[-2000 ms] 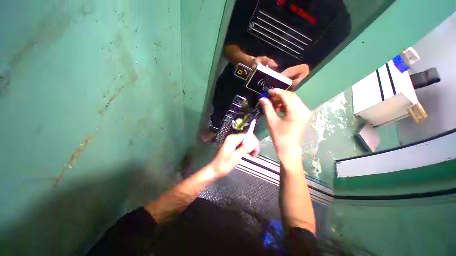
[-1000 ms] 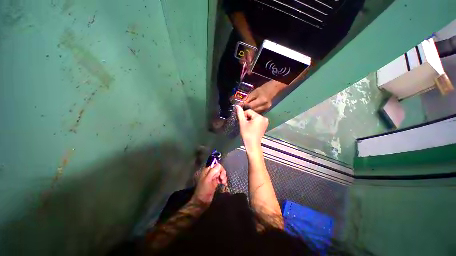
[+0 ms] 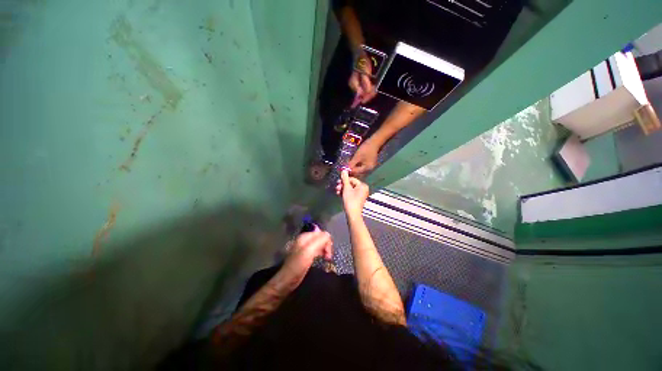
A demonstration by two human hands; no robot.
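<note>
The dark, mirror-like elevator control panel [image 3: 406, 36] runs down the upper middle, with a card reader [image 3: 421, 78] and a column of square buttons. One button [image 3: 352, 139] is lit orange-red. My right hand [image 3: 353, 190] is at the lower buttons with its fingers curled and a fingertip at the panel; no object shows in it. My left hand [image 3: 311, 246] is lower and to the left, closed around a small dark object [image 3: 308, 226] with a bluish part. The object's details are too small to tell.
The blue trolley deck [image 3: 446, 319] lies on the textured metal floor [image 3: 406, 253] at my lower right. The grooved door sill [image 3: 443, 226] crosses beyond it. Outside are worn green floor [image 3: 464, 170] and a white box-like counter [image 3: 599, 94]. A pale green wall [image 3: 145, 145] fills the left.
Since the earliest frame, my hands have moved apart and down from the card reader. In the last second my right hand has moved lower along the buttons; my left hand has barely moved.
</note>
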